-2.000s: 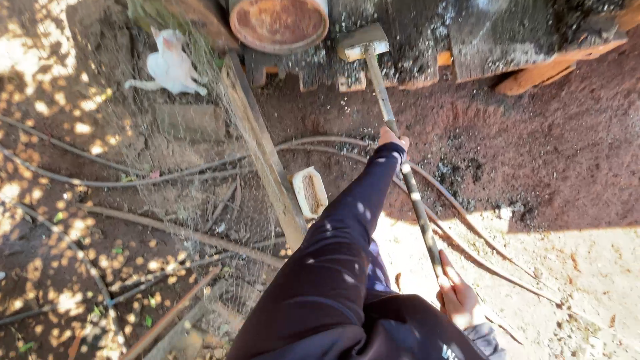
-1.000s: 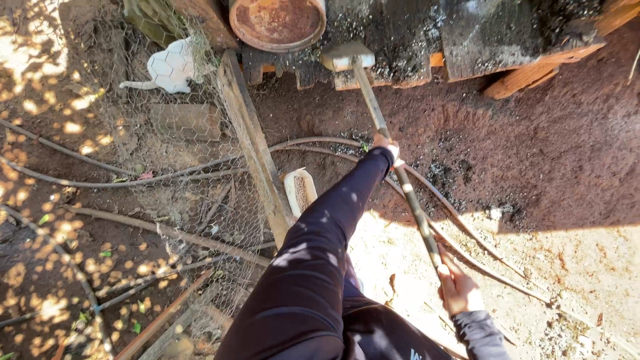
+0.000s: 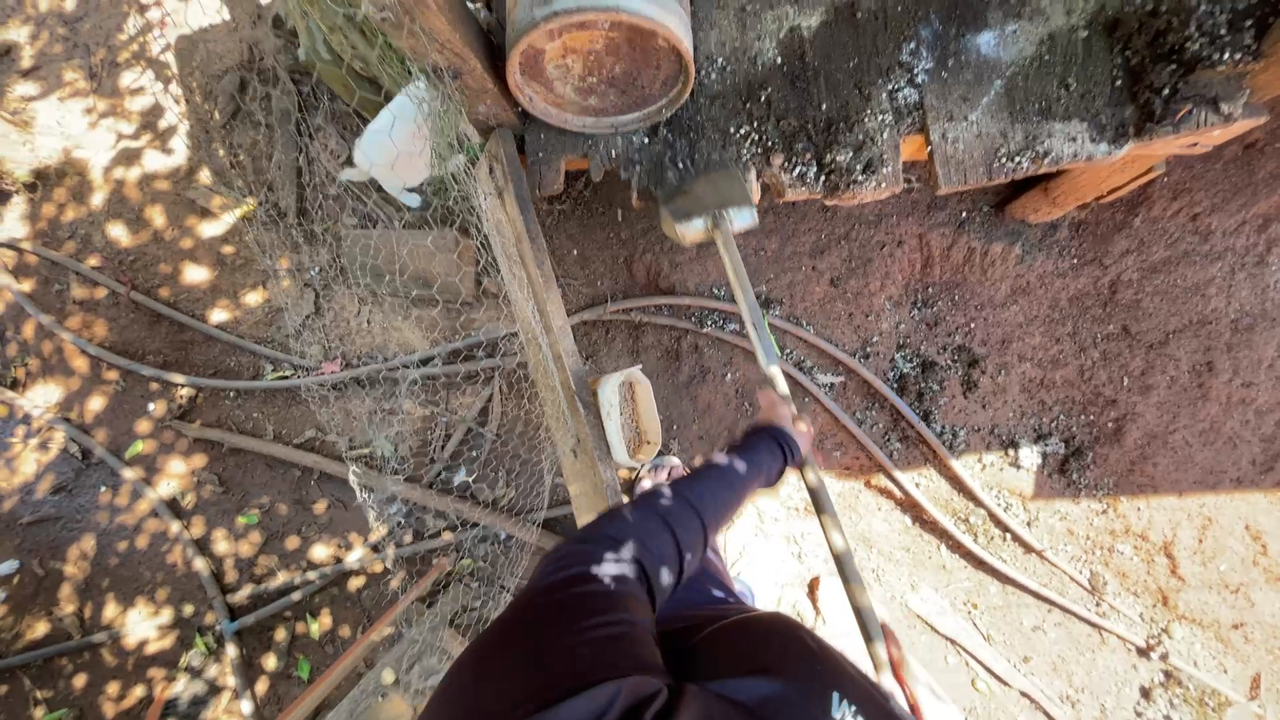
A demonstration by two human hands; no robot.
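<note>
My left hand [image 3: 785,425], in a dark long sleeve, is closed around the wooden handle of a long-handled tool [image 3: 835,540] that looks like a hoe. Its broad, blurred head [image 3: 708,205] is at the front edge of dark, weathered boards [image 3: 820,110] strewn with pale and black grit. From there the handle slants down to the bottom edge of the view. My right hand does not show clearly; a reddish strip beside the lower handle cannot be made out. A rust-stained round container [image 3: 600,70] stands on the boards, left of the tool head.
A wooden beam [image 3: 545,320] and wire mesh [image 3: 410,350] run along the left, with a white bird [image 3: 395,145] behind the mesh. An oblong pale tub [image 3: 630,415] lies beside the beam, near my foot [image 3: 660,470]. Hoses [image 3: 900,480] cross the reddish ground under the handle.
The hoe-like tool has shifted, its lower end now reaching the bottom edge. My right hand, seen on the lower handle before, has dropped out of clear view. The white bird's pose differs.
</note>
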